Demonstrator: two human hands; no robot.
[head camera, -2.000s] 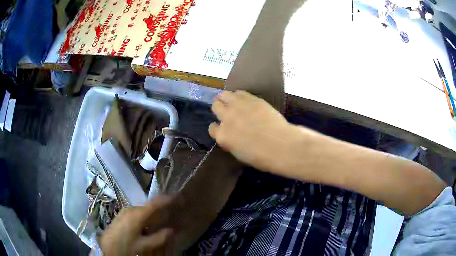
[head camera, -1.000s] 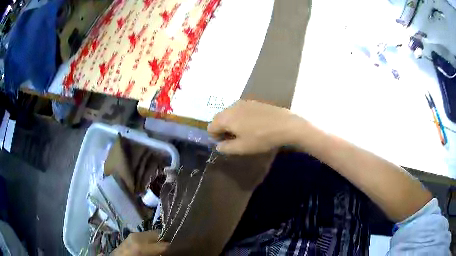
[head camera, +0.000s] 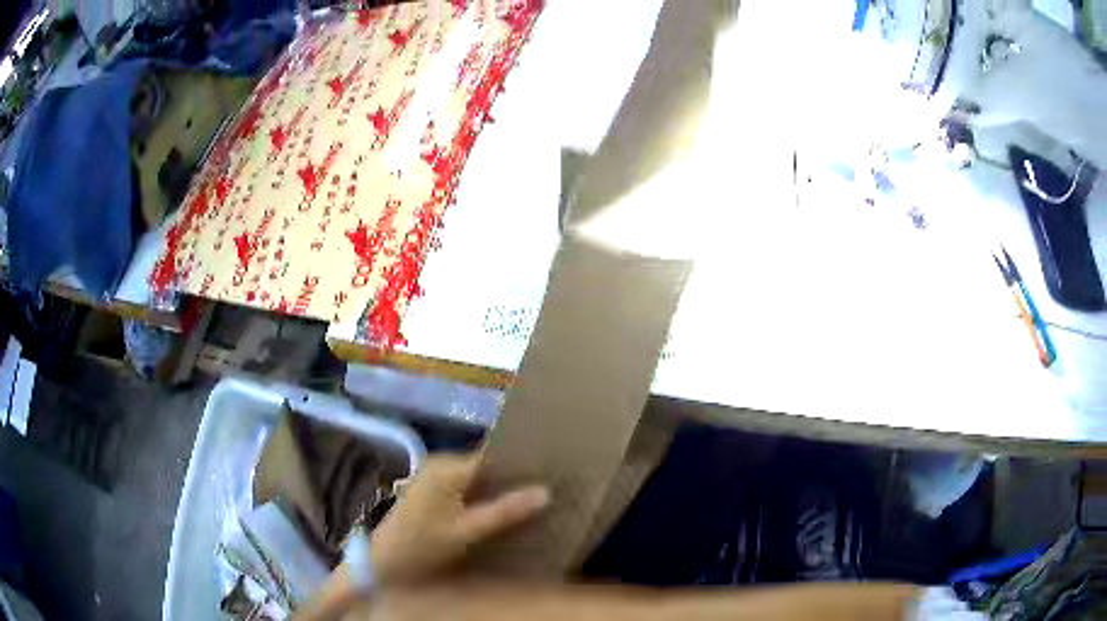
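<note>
A brown fabric strip (head camera: 583, 364) hangs over the table's front edge, its squared upper end flat on the white table. More brown fabric (head camera: 662, 97) runs up the table beyond it, partly washed out by glare. My left hand (head camera: 455, 522) holds the strip just below the table edge, thumb on top and fingers hidden behind the fabric. My right forearm crosses the bottom of the picture, blurred; my right hand cannot be made out there.
A white plastic bin (head camera: 200, 485) with brown pieces and scraps stands on the floor at lower left. Cream sheeting with red print (head camera: 328, 158) covers the table's left. Snips (head camera: 1028, 309) and a dark pouch or phone (head camera: 1062, 231) lie at right. Blue fabric (head camera: 73, 182) hangs at far left.
My left hand has come up from the bottom edge. My right hand has left the table edge, moving down out of sight. A squared strip end now lies on the table; the view has shifted.
</note>
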